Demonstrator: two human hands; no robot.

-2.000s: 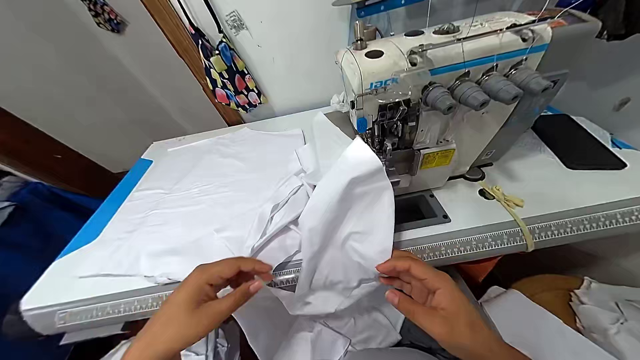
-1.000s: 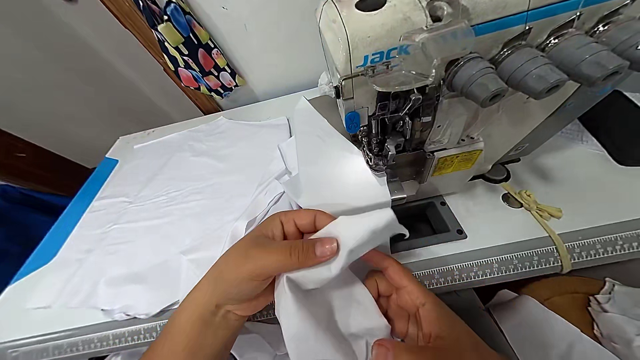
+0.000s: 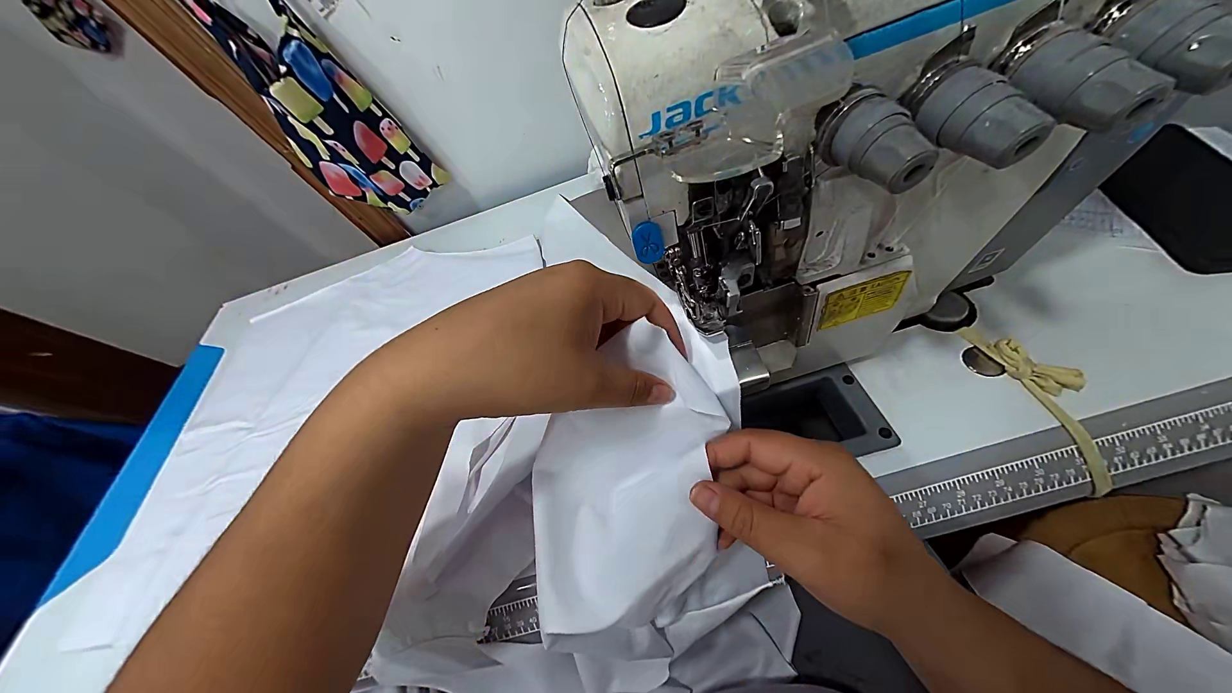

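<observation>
White fabric (image 3: 626, 491) runs from the needle area of a Jack overlock sewing machine (image 3: 731, 173) down over the table's front edge. My left hand (image 3: 568, 337) reaches across it just left of the presser foot area, thumb and fingers gripping a raised fold of the cloth. Lower and to the right, my right hand (image 3: 799, 510) pinches the fabric's right edge between thumb and fingers. The cloth's upper part lies flat close beside the needles. Part of it is hidden behind my left hand.
Flat white fabric pieces (image 3: 318, 337) cover the table's left part. A measuring tape strip (image 3: 1155, 443) runs along the front edge, with a knotted yellowish band (image 3: 1035, 371) around it. A black flat object (image 3: 1184, 202) lies at right. More white cloth (image 3: 1088, 597) sits below the table's right side.
My left hand has moved up toward the needle area and grips the cloth there. Two seconds ago both hands were lower, near the table's front edge. The view has moved closer to the machine.
</observation>
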